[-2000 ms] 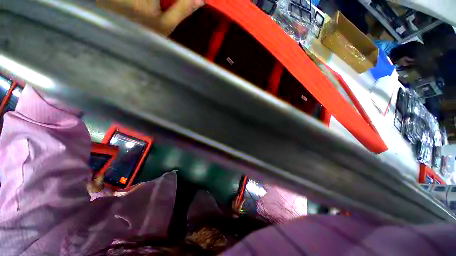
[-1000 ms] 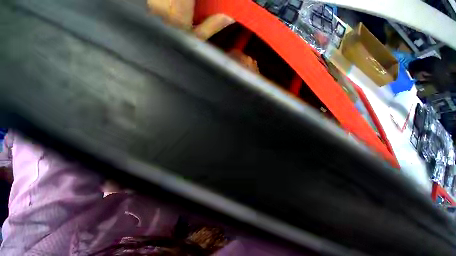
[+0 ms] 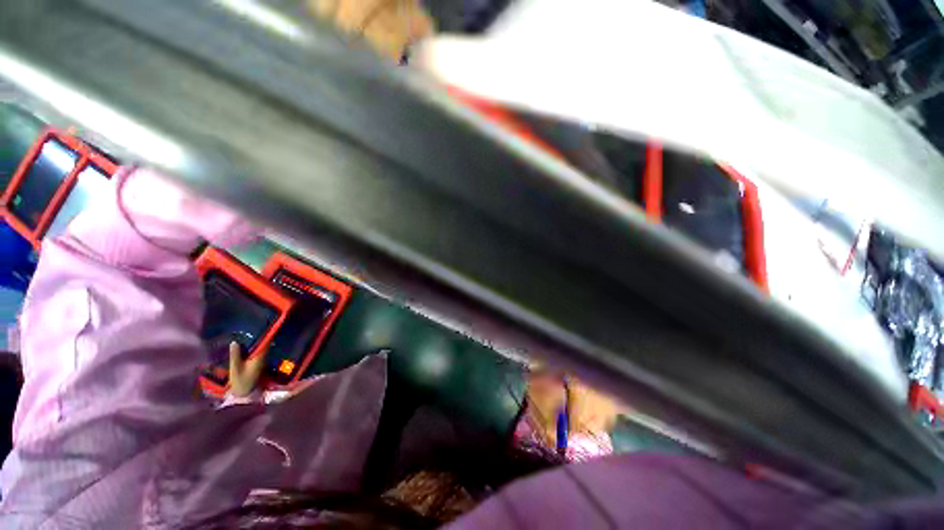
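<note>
A hand with a blue pen (image 3: 562, 416) upright between its fingers shows low in the centre, cuffed in pink. It seems to be my right hand (image 3: 582, 406). I cannot tell which hand is my left. Fingers (image 3: 242, 370) touch the lower edge of an orange-framed tablet (image 3: 240, 314) with a dark screen. It overlaps a second orange-framed tablet (image 3: 311, 326) with a small orange square lit. Another blurred hand (image 3: 378, 23) is cut off at the top, beside a large white sheet or board (image 3: 642, 67) above orange-framed dark tablets (image 3: 704, 212) on the shelf.
A thick grey metal rail (image 3: 414, 228) crosses the view diagonally and hides much. Below it is the green bench (image 3: 435, 357). A person in a pink smock (image 3: 114, 352) is at left. More orange-framed tablets (image 3: 43, 186) lie upper left. Clear plastic-wrapped parts (image 3: 906, 305) are at right.
The white sheet or board now covers much of the shelf and hides the cardboard box. The bench tablets, hidden a second ago, show again. The blue pen has come into view.
</note>
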